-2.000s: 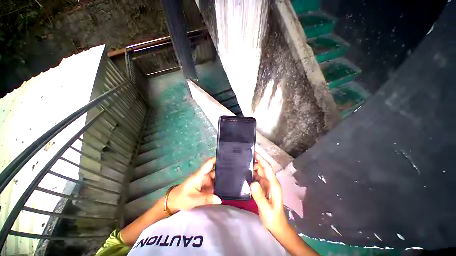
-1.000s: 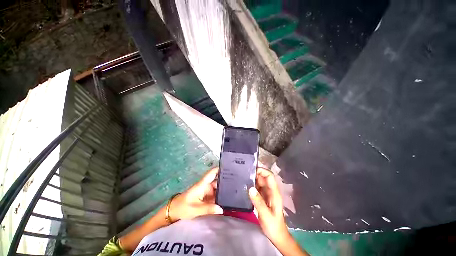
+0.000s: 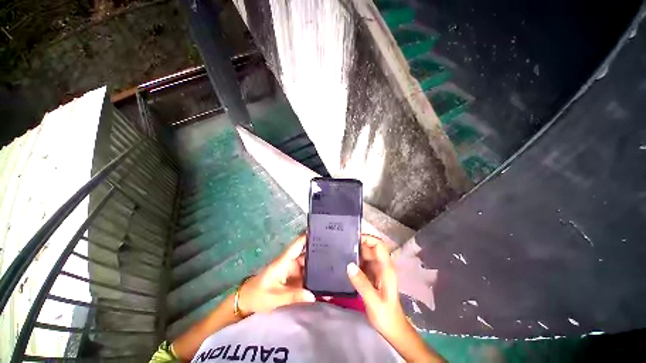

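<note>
A smartphone is held upright in front of my white top, near the lower middle of the view. Its screen shows a dim greyish page with a darker top band and small text too small to read. My left hand grips its left edge and lower corner, with a thin gold-coloured bracelet on the wrist. My right hand holds the right edge, its thumb over the lower right of the screen. The fingers behind the phone are hidden.
Green stairs run down ahead and to the left, beside a dark metal railing and pale corrugated sheeting. A peeling wall stands ahead, with more green steps beyond. A dark peeling wall curves along the right.
The phone page looks lighter than two seconds ago and now shows text. The view has shifted left and right slightly. Both hands keep their hold on the phone.
</note>
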